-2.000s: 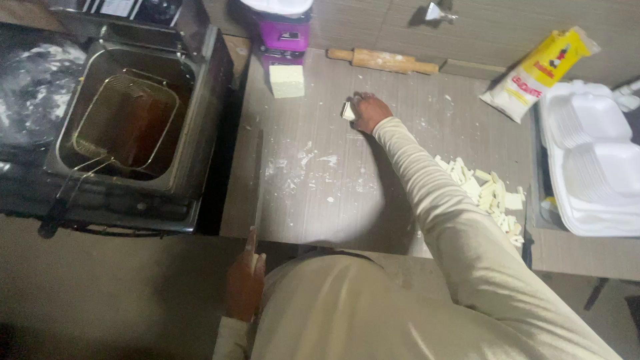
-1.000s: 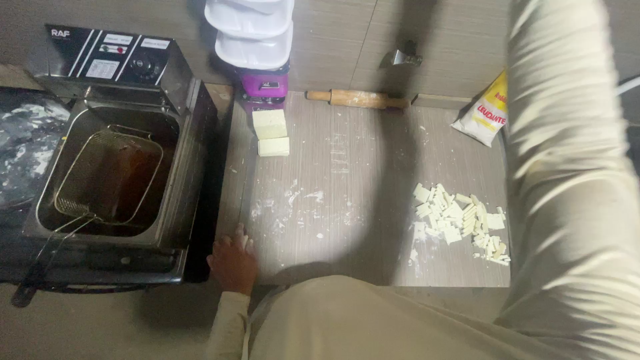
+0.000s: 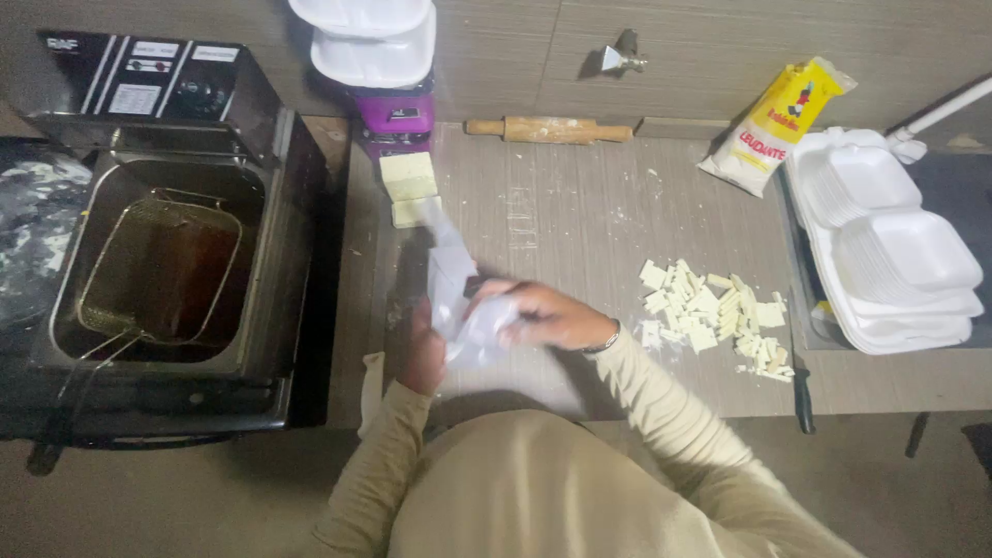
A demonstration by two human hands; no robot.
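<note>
A white, translucent plastic bag or sheet [image 3: 480,333], blurred by motion, is between my hands above the front of the wooden-look counter. My left hand [image 3: 425,349] grips its left side, fingers partly hidden. My right hand [image 3: 550,314] clasps its crumpled right part. Beyond them, two pale blocks, apparently cheese [image 3: 408,177], lie at the counter's left back. To the right of my hands is a heap of pale cut pieces [image 3: 701,306]. A black-handled knife [image 3: 804,399] rests at the counter's right front edge, its blade hard to make out.
At left stands a deep fryer [image 3: 260,310] with a wire basket [image 3: 159,267] in dark oil. A rolling pin [image 3: 550,129] lies along the wall. A flour bag [image 3: 775,128] and stacked foam containers [image 3: 907,256] are at right. More foam trays [image 3: 372,58] sit atop a purple device [image 3: 395,115].
Both hands have come together over the counter and now hold the white plastic. The knife, in my left hand two seconds ago, now lies at the right front edge.
</note>
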